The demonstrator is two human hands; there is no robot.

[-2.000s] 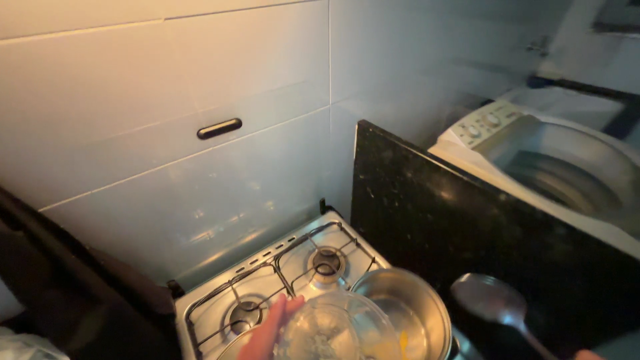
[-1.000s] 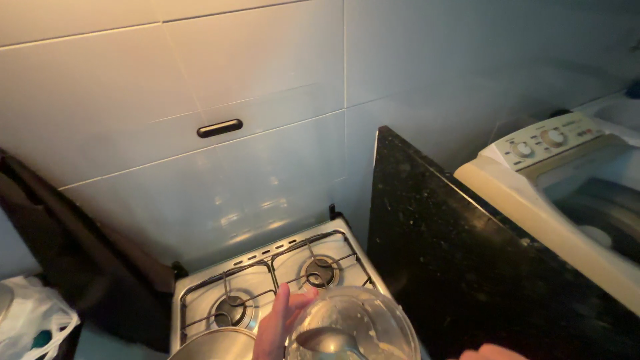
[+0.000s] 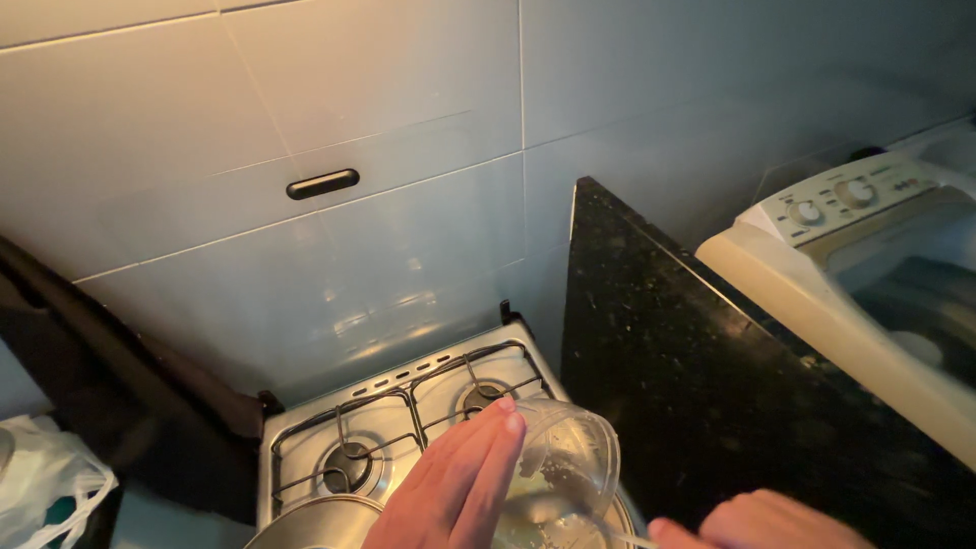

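Note:
My left hand (image 3: 457,484) grips a clear round plastic container (image 3: 602,435) by its left side, tilted over a metal pot at the stove's front right, which shows only in part. Bits of food cling to the container's inner wall. My right hand (image 3: 762,522), at the bottom right, holds the handle of a metal spoon (image 3: 560,526), whose bowl is at the container's lower part; whether the spoon touches it, I cannot tell. Left of my left hand, a second metal pan or lid (image 3: 320,526) sits at the front left of the gas stove (image 3: 396,381).
A black speckled stone panel (image 3: 671,366) stands right of the stove, with a washing machine (image 3: 808,229) beyond it. Behind the stove is a tiled wall (image 3: 412,191). Dark cloth (image 3: 114,366) hangs at the left above a white plastic bag (image 3: 46,488).
The spoon has moved left from beside the pot to the container. The container now tilts more over the pot, with my left hand still on it. The view has shifted somewhat.

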